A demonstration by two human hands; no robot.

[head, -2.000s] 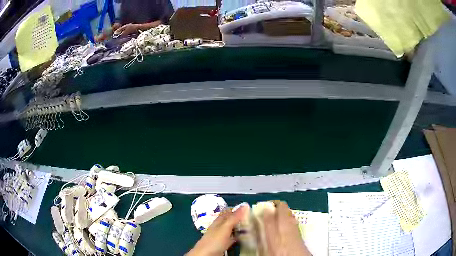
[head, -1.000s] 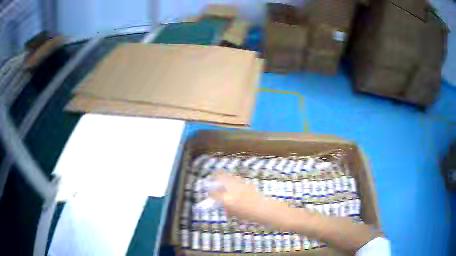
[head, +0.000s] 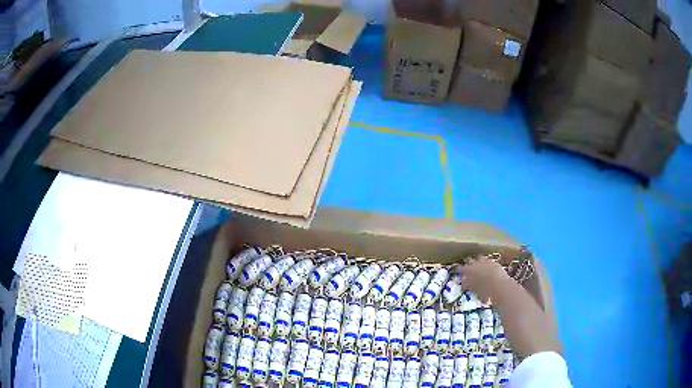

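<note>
The open brown carton (head: 379, 229) holds rows of white corded pieces (head: 300, 314) with blue bands. The lower rows stand nearly upright, and the far row leans to the right. Thin cords lie along the carton's far wall. My right hand (head: 489, 284) is inside the carton at the right end of the far row, with its fingers down at the pieces there. A white piece shows just under the fingers; whether they grip it cannot be told. My left hand is out of the picture.
Brown cardboard sheets (head: 205, 121) lie on the bench at the left, overhanging its edge. White paper (head: 114, 242), a yellow dotted sheet (head: 51, 292) and a ruled form (head: 64, 356) lie nearer. Stacked cartons (head: 421, 61) stand on the blue floor (head: 394, 163).
The view has turned from the bench to the carton and come closer. My right hand has moved from the carton's left part to the right end of the far row. My left hand has left the picture.
</note>
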